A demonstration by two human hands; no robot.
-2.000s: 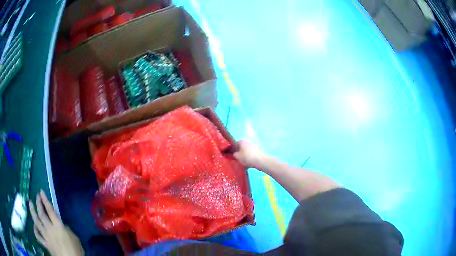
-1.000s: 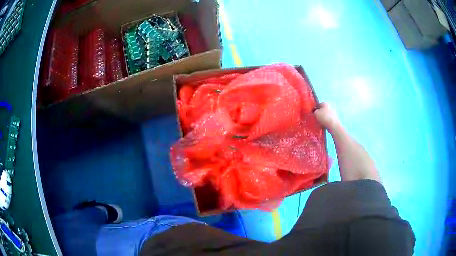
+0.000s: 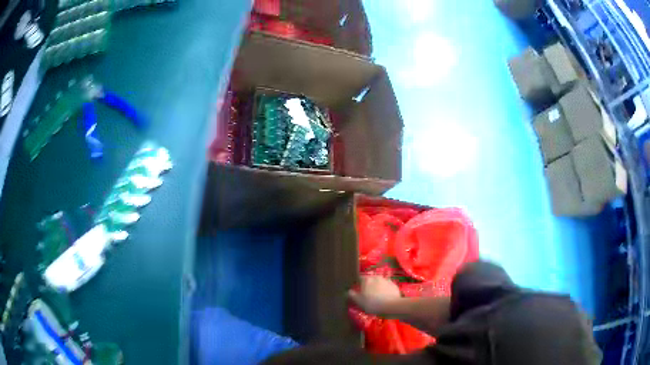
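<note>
A brown carton (image 3: 319, 264) with crumpled red bubble wrap (image 3: 436, 246) in it stands at the lower middle, to the right of the bench. My right hand (image 3: 376, 295) is at the carton's near left edge, over the red wrap. Its fingers are blurred, so I cannot tell whether they grip the edge or the wrap. My left hand is not in view.
The green bench (image 3: 153, 235) holds blue-handled nippers (image 3: 114, 117), a green board strip (image 3: 53, 125), a row of white-and-green parts (image 3: 132, 189) and a white housing (image 3: 75, 264). A larger carton (image 3: 306, 64) holds green boards (image 3: 289, 135). Closed cartons (image 3: 577, 150) stand at right.
The view has turned toward the bench. The carton with red wrap now sits lower and further right. My right hand has moved from its far right edge to its left edge. My left hand left the picture earlier.
</note>
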